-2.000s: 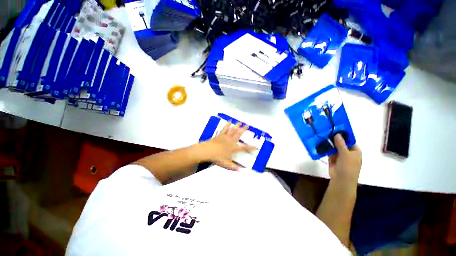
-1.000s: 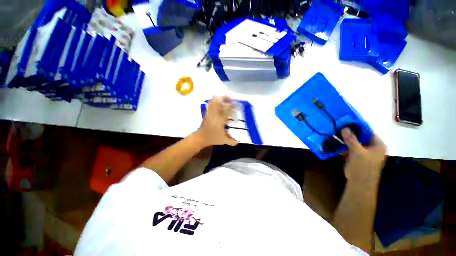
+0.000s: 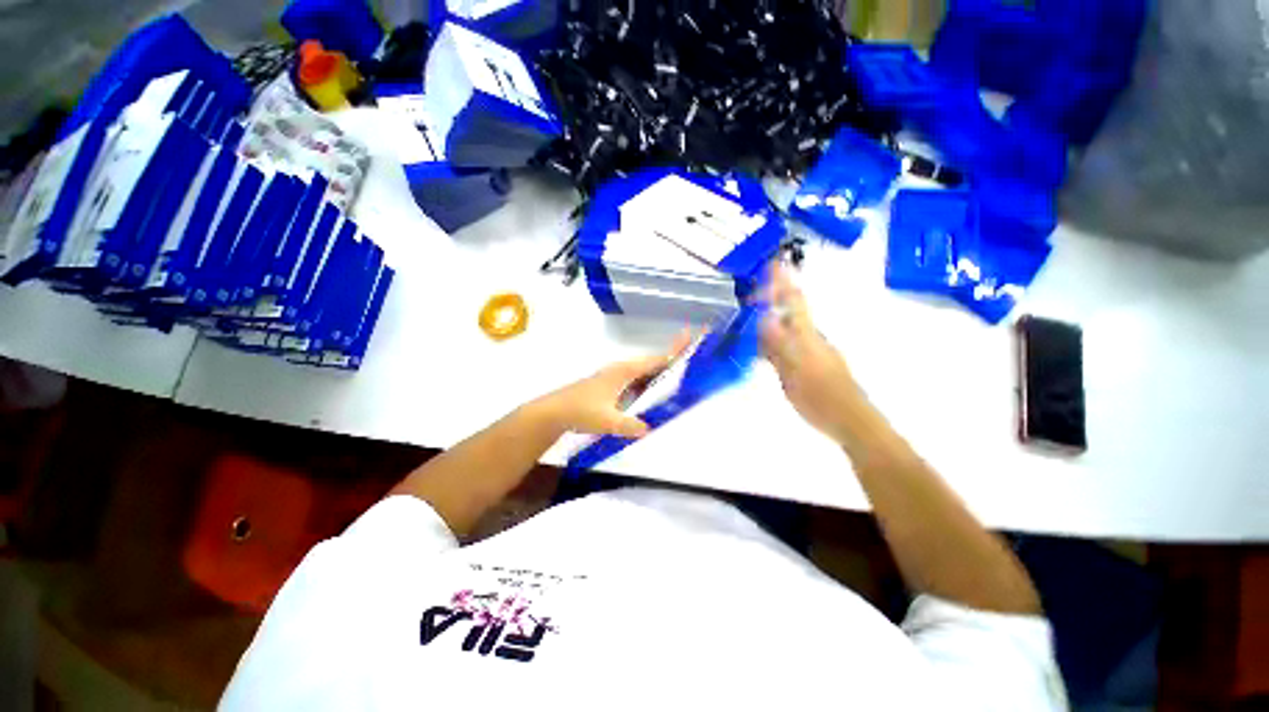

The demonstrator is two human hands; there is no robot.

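My left hand (image 3: 619, 394) holds a white and blue retail box (image 3: 665, 398) at the table's front edge, in front of the stack of box blanks. My right hand (image 3: 788, 331) is blurred at the box's far right end, with a bright blue tray (image 3: 731, 351) at its fingers. The tray lies against or partly in the box; the blur hides which. The cable in the tray cannot be made out.
The stack of blanks (image 3: 665, 295) stands at centre, before a black cable pile (image 3: 703, 98). Filled boxes (image 3: 209, 251) lean at left. Yellow rubber bands (image 3: 503, 316) lie nearby. Blue trays (image 3: 960, 251) and a smartphone (image 3: 1051, 384) lie at right.
My right hand has brought the blue tray from the right to the box. My left hand has raised and tilted the box, which lay flatter before. The camera view has shifted.
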